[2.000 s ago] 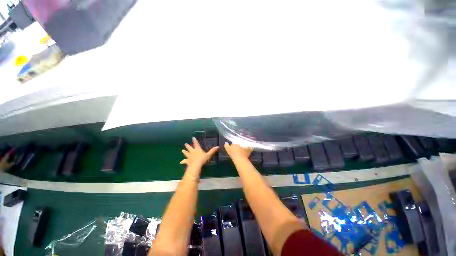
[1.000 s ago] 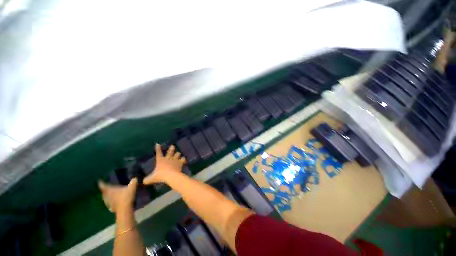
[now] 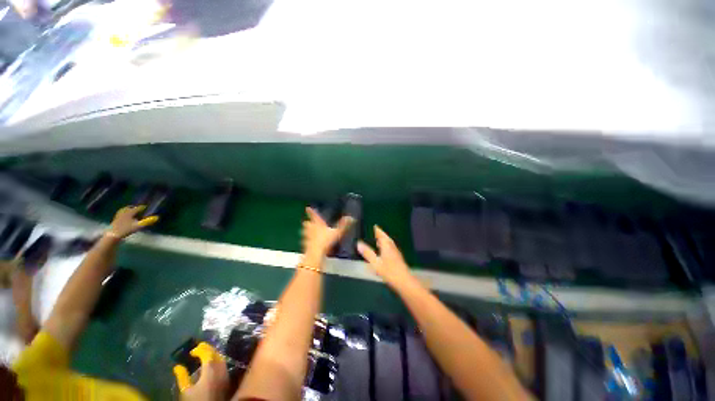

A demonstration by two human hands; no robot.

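Observation:
A dark oblong unit (image 3: 352, 210) stands on the green conveyor belt, with a second dark unit partly hidden just left of it. My left hand (image 3: 320, 236) is over the belt with fingers spread, its thumb over or against the units; whether it presses on them is unclear. My right hand (image 3: 382, 255) is just right of the unit, fingers apart and holding nothing. A long row of dark units (image 3: 462, 227) stands further right on the belt. More dark units (image 3: 354, 356) lie on the bench between and below my forearms. The picture is blurred.
A neighbour in yellow at left reaches one hand (image 3: 128, 222) to belt units; the other (image 3: 205, 374), with yellow finger cots, is beside shiny plastic with small black parts (image 3: 243, 345). A pale rail (image 3: 235, 252) edges the belt. Blue film pieces (image 3: 533, 296) lie at right. A white shelf spans above.
The view has swung back left and levelled. My hands have parted from the end of the right-hand row, with a gap of belt now between it and the unit. The neighbour's hands have come into view.

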